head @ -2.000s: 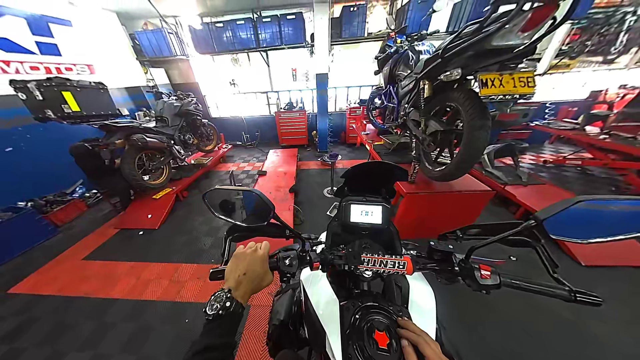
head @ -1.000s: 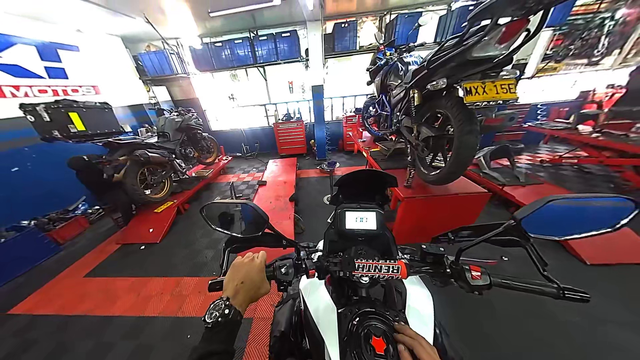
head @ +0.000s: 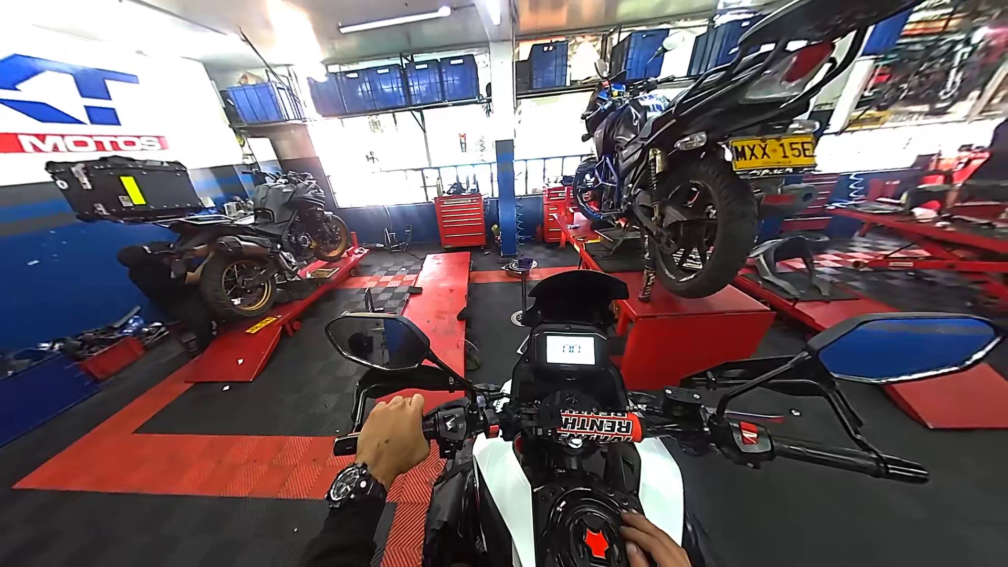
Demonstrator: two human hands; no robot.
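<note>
My left hand (head: 394, 439), with a watch on its wrist, is wrapped around the left handlebar grip of a white and black motorcycle. My right hand (head: 652, 542) rests with its fingers on the right edge of the black fuel tank cap (head: 583, 516), which bears a red emblem; part of that hand is below the frame. The right handlebar grip (head: 843, 457) has no hand on it. A red Renth-marked crossbar pad (head: 602, 425) lies across the handlebar, behind the lit display (head: 571, 350). Mirrors stand at left (head: 378, 341) and right (head: 906, 346).
Ahead is a narrow red ramp (head: 441, 307). A motorcycle (head: 701, 228) stands on a red lift at right; another (head: 268, 236) stands on a lift at left, where a person (head: 161, 287) crouches beside it. A red tool cabinet (head: 461, 221) is by the far wall.
The display on the dash shows different characters from two seconds ago. My left hand stays on its grip and my right hand stays by the tank cap.
</note>
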